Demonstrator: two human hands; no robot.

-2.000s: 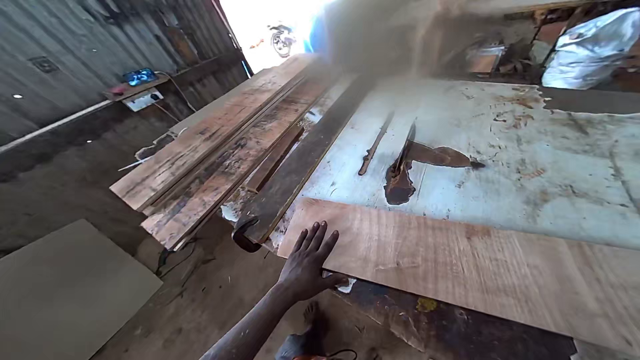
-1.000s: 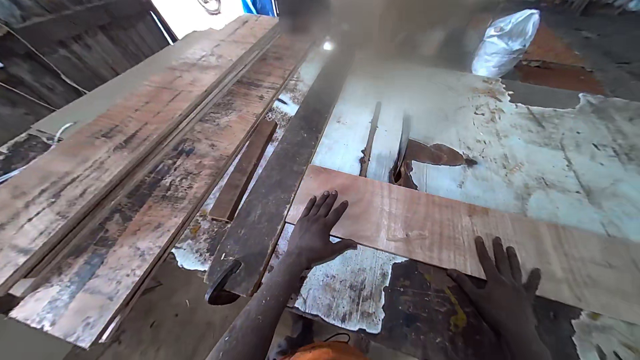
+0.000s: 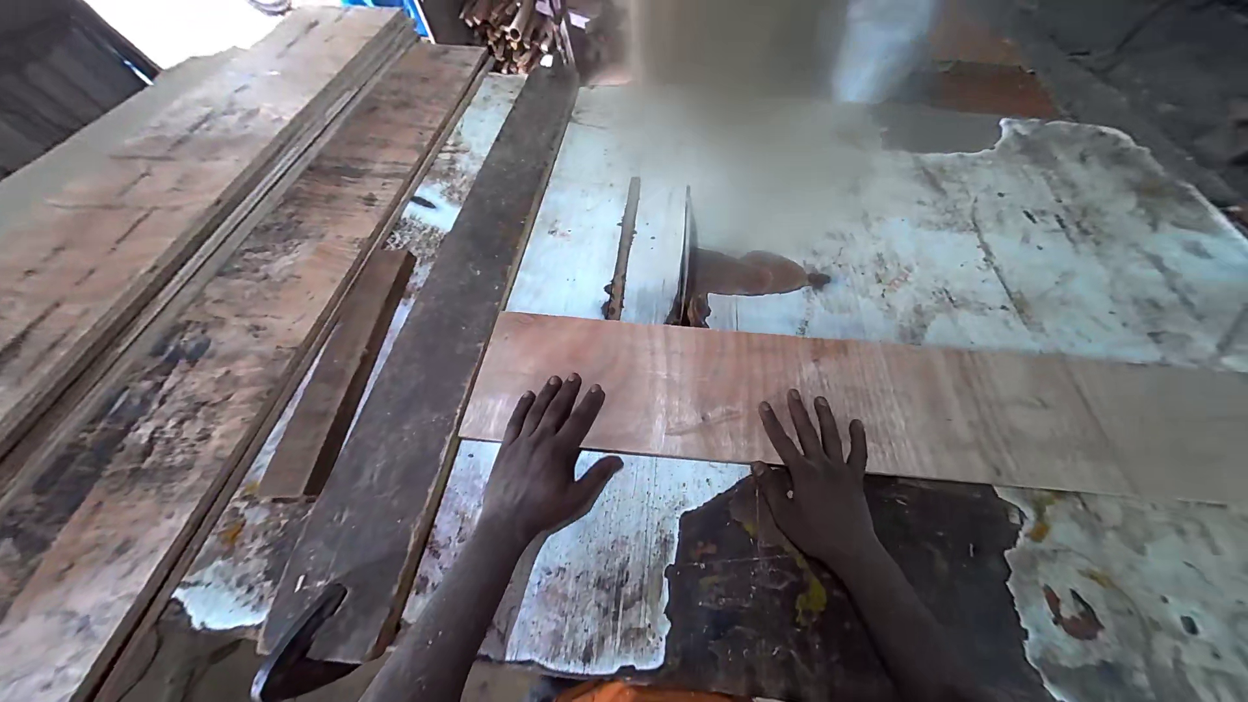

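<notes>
A long plywood strip (image 3: 877, 409) lies crosswise on the worn saw table (image 3: 877, 214), its left end by a dark straight board (image 3: 458, 283). My left hand (image 3: 546, 458) lies with spread fingers on the strip's near left part, its thumb off the near edge. To its right, my right hand (image 3: 814, 478) rests its fingertips on the strip, the thumb at the near edge. Neither hand is closed around it. A circular saw blade (image 3: 685, 253) stands up from the table just beyond the strip, whose far edge hides the blade's near foot.
Long stained boards (image 3: 244, 253) lie along the left. A short wooden piece (image 3: 341, 380) sits between them and the dark board. A metal clamp (image 3: 302, 648) is at the dark board's near end. Wood offcuts (image 3: 512, 34) are piled beyond; haze blurs the far middle.
My right hand, not in view two seconds ago, came onto the strip's near edge by one second ago and has since moved its fingers further onto it. The view has turned.
</notes>
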